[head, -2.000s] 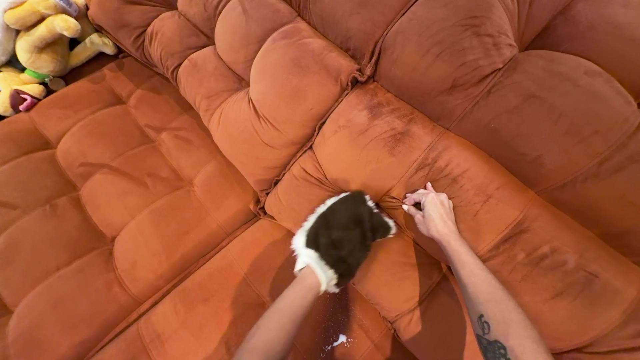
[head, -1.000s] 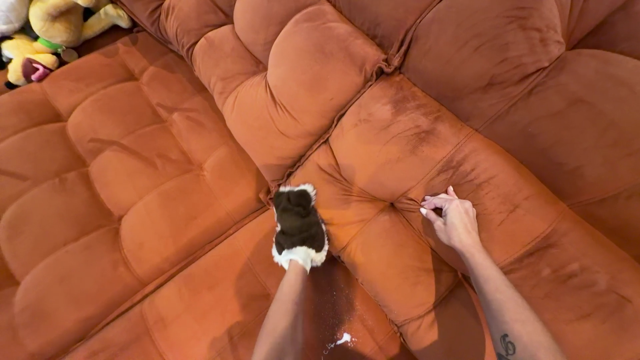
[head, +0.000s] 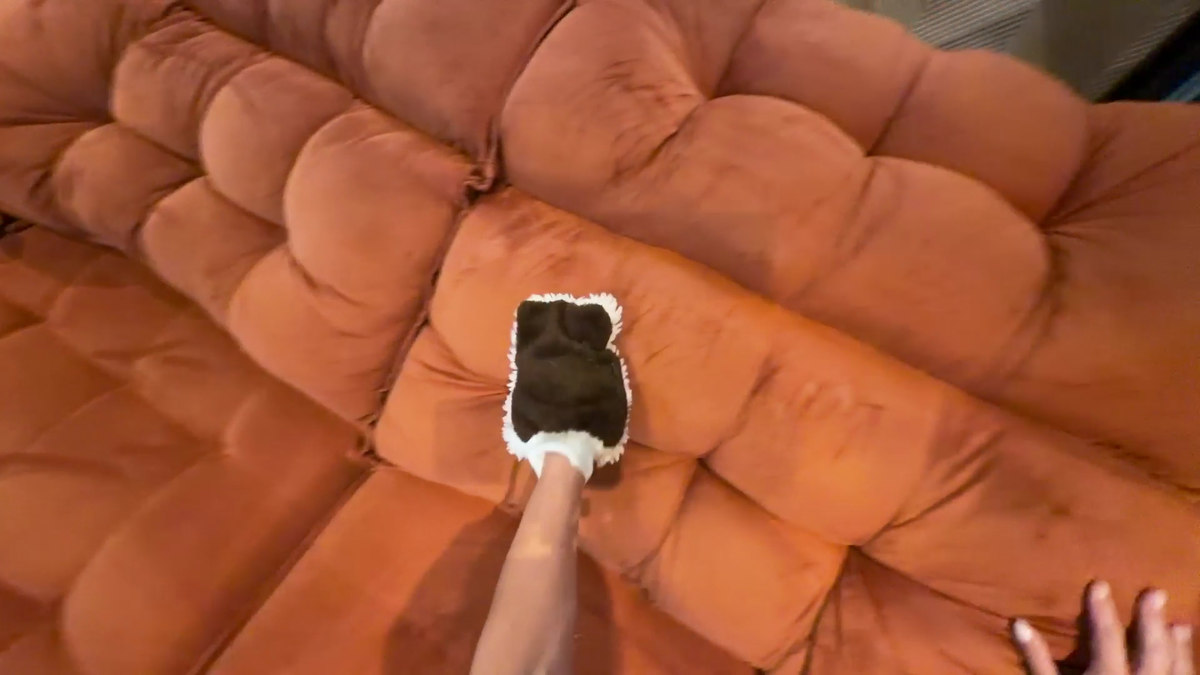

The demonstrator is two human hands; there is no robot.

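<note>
My left hand (head: 567,375) is inside a cleaning mitt (head: 562,389) with a dark brown back, shaggy white edges and a white cuff. The mitt rests flat on an orange velvet sofa cushion (head: 825,450), right of the seam between two sections. The fingers inside are hidden by the mitt. At the bottom right corner my right hand (head: 1111,637) shows only its spread fingers on or just over the cushion; I see nothing in them, and the palm is out of frame.
Tufted sofa backrests (head: 778,197) rise across the top. Another seat section (head: 112,469) lies at the left, parted from the middle by a deep seam. Past the backrest, a grey ribbed surface (head: 975,23) shows at the top right.
The mitt has moved up onto the cushion by the backrest. My right hand has left the tuft where its fingers were pinched, and its fingers are spread. The view has shifted, with the plush toy gone.
</note>
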